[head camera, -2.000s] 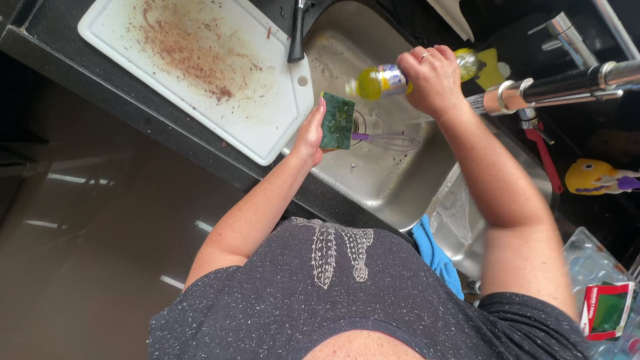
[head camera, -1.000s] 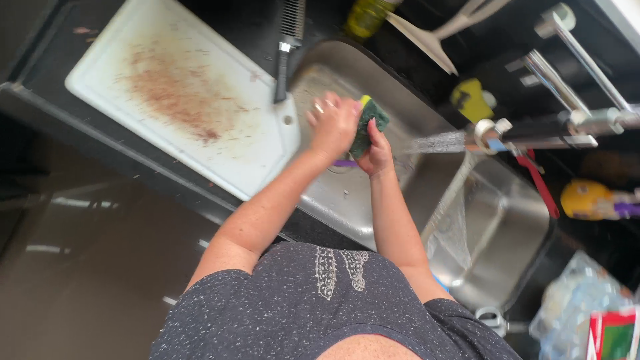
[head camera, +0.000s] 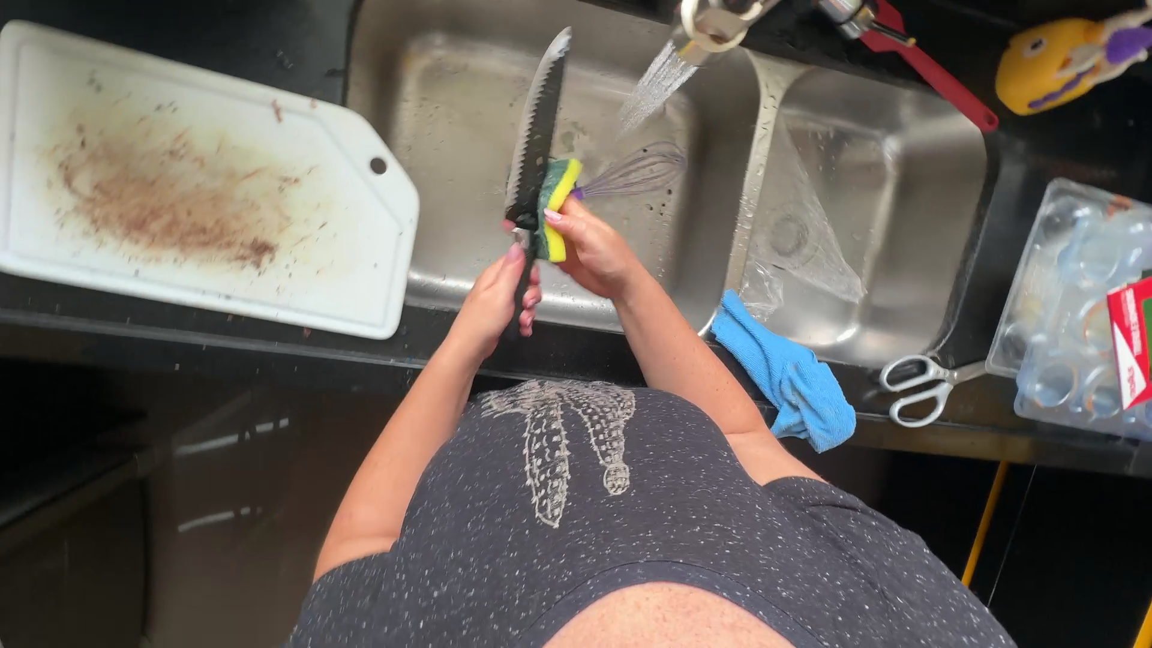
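Observation:
My left hand point(head camera: 493, 292) grips the dark handle of a serrated knife point(head camera: 538, 126), whose blade points up over the left basin of the steel sink point(head camera: 450, 108). Against the blade near the handle, my right hand point(head camera: 589, 243) holds a green and yellow scouring sponge point(head camera: 559, 202). Behind the sponge a whisk point(head camera: 643, 171) with a purple handle lies in the basin. Water runs from the faucet point(head camera: 715, 27) into the same basin, to the right of the blade. A stained white cutting board point(head camera: 198, 198) rests on the counter left of the sink.
Clear plastic film point(head camera: 801, 234) lies in the right basin. A blue cloth point(head camera: 783, 373) hangs over the front edge, with scissors point(head camera: 931, 382) beside it. Plastic trays point(head camera: 1080, 297) stand at the right. Behind the sink are a red utensil point(head camera: 945, 76) and a yellow figure point(head camera: 1044, 67).
The knife, earlier at the cutting board's edge, is now in my left hand. The sponge is in my right hand; two seconds ago my left held it and my right held a bottle. The view has shifted.

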